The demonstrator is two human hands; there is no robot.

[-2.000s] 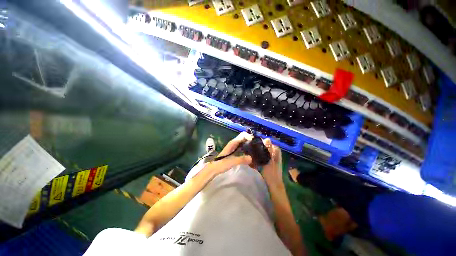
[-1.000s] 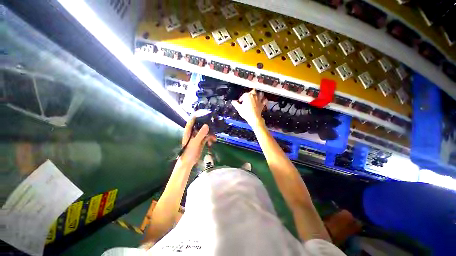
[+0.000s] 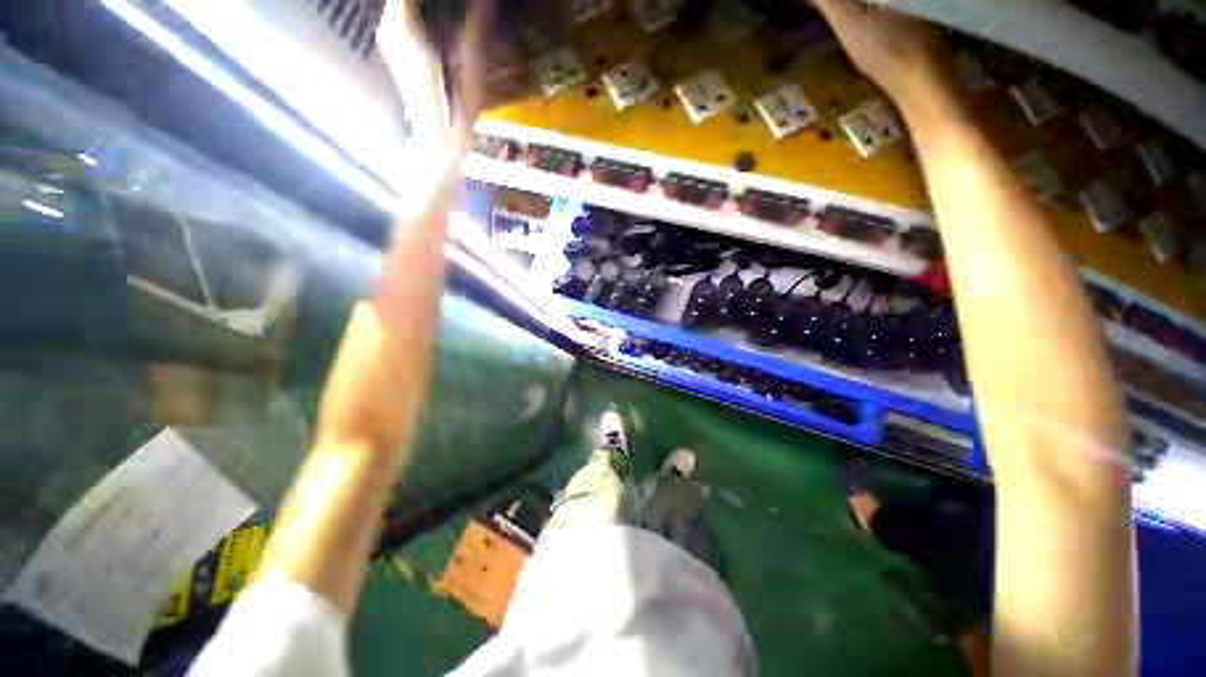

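Note:
My left hand is raised at the top edge over the left end of the yellow socket board. It is blurred and cut off, beside a dark blurred shape; I cannot tell what it holds. My right hand reaches over the board at the top edge, its fingers cut off. White socket outlets stand in diagonal rows between the hands. Black power adapters lie in rows in the blue tray below the board.
The white front rail carries red-and-black terminals. A bright lamp strip and glass panel are at left, with a paper sheet and yellow labels. A cardboard-coloured box sits on the green floor. A person's foot shows at right.
Both hands have moved up from the tray area to the top edge above the socket board. The right forearm now covers most of the red tag. The view has shifted.

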